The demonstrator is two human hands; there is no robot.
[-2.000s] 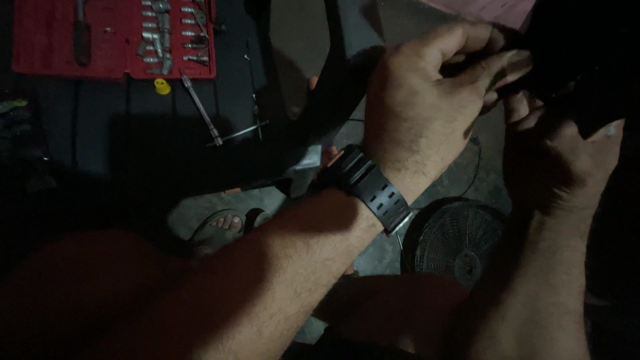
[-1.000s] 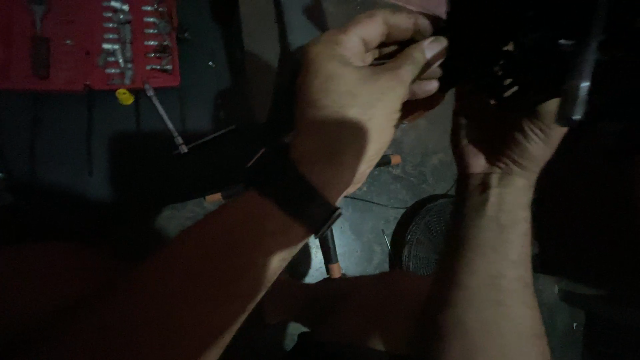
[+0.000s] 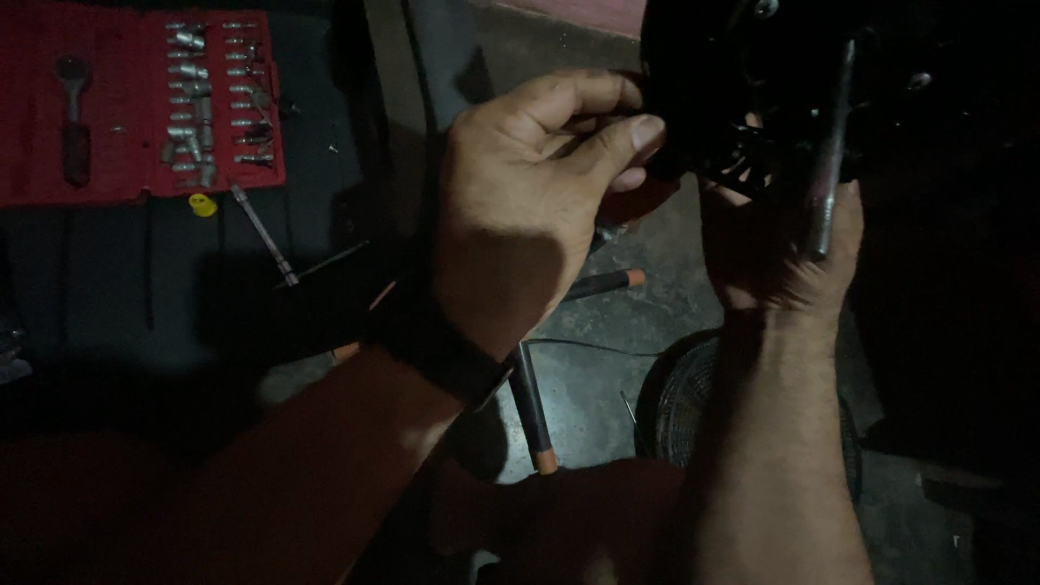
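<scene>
At the upper right is a dark machine part (image 3: 780,89), too dark to identify, with a few shiny bolt-like spots. A metal rod (image 3: 830,162) stands out from it over my right wrist. My left hand (image 3: 536,171), with a black watch on the wrist, has thumb and fingers pinched together at the dark part's left edge; whether something small is between them cannot be told. My right hand (image 3: 780,244) is palm up under the dark part, touching or supporting it from below, its fingers mostly hidden.
A red socket-set case (image 3: 138,183) with sockets and a ratchet (image 3: 75,122) lies open at upper left on a dark slatted surface. By it are a yellow cap (image 3: 202,205) and a T-handle wrench (image 3: 264,236). Below are black legs with orange tips (image 3: 532,414) and a round fan (image 3: 678,406).
The view has shifted. My left hand stays pinched at the dark part, while my right hand remains under it. The metal rod now shows plainly over my right wrist.
</scene>
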